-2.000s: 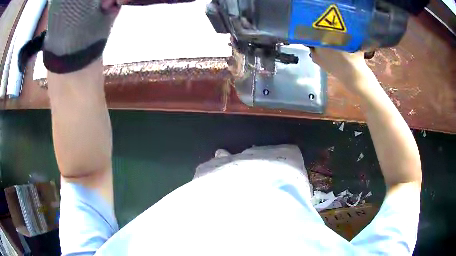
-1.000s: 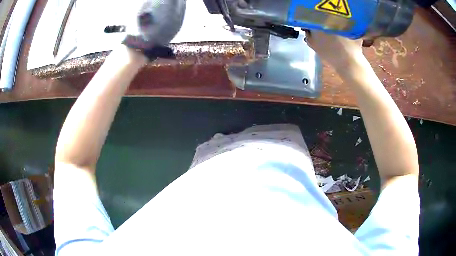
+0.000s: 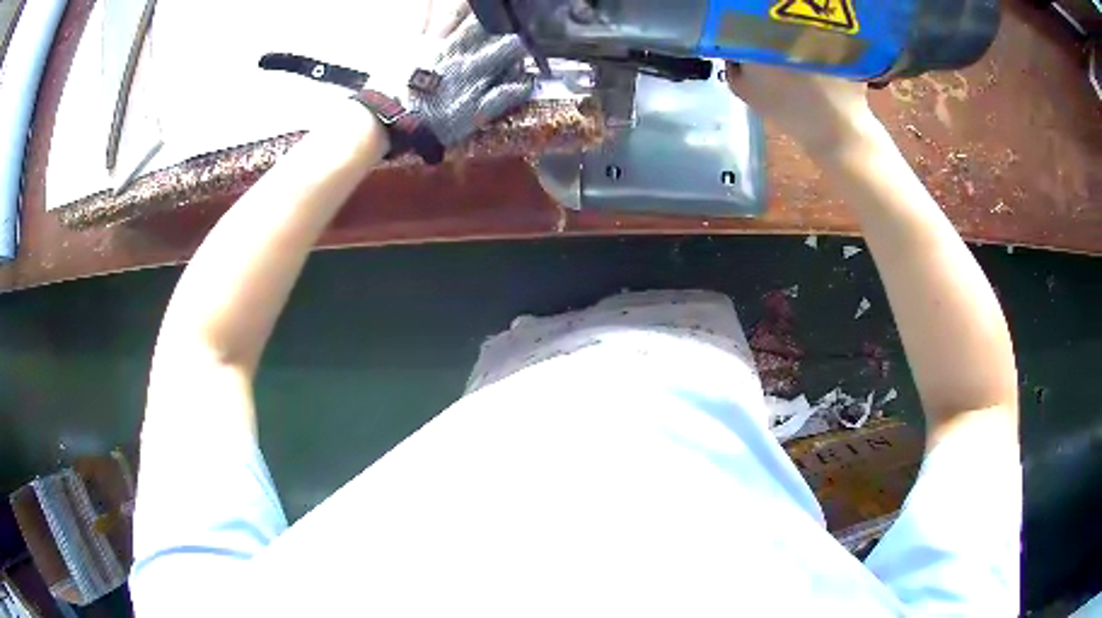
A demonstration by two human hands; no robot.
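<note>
The cloth cutting machine (image 3: 792, 36), blue and dark grey with a yellow warning label, stands at the top right. Its silver-grey base plate (image 3: 671, 151) lies on the table, with its left edge at the end of the fabric lay. My right hand (image 3: 798, 103) is bare and grips the machine below the blue body; its fingers are mostly hidden. My left hand (image 3: 465, 85) wears a grey mesh glove with a dark strap and rests on the white-topped fabric lay (image 3: 230, 91), close left of the machine's upright. Its fingertips are partly hidden, and I see nothing held in it.
A long narrow grey piece (image 3: 127, 91) lies on the white paper at left. The red-brown table (image 3: 906, 169) carries lint at right. Below its front edge are a dark green floor (image 3: 375, 314), paper scraps (image 3: 834, 413), a cardboard box (image 3: 864, 465) and another box (image 3: 73, 525) at lower left.
My left hand has come down from the upper left and moved right along the lay to beside the machine. The machine and base plate sit slightly higher in view, with my right hand still on it.
</note>
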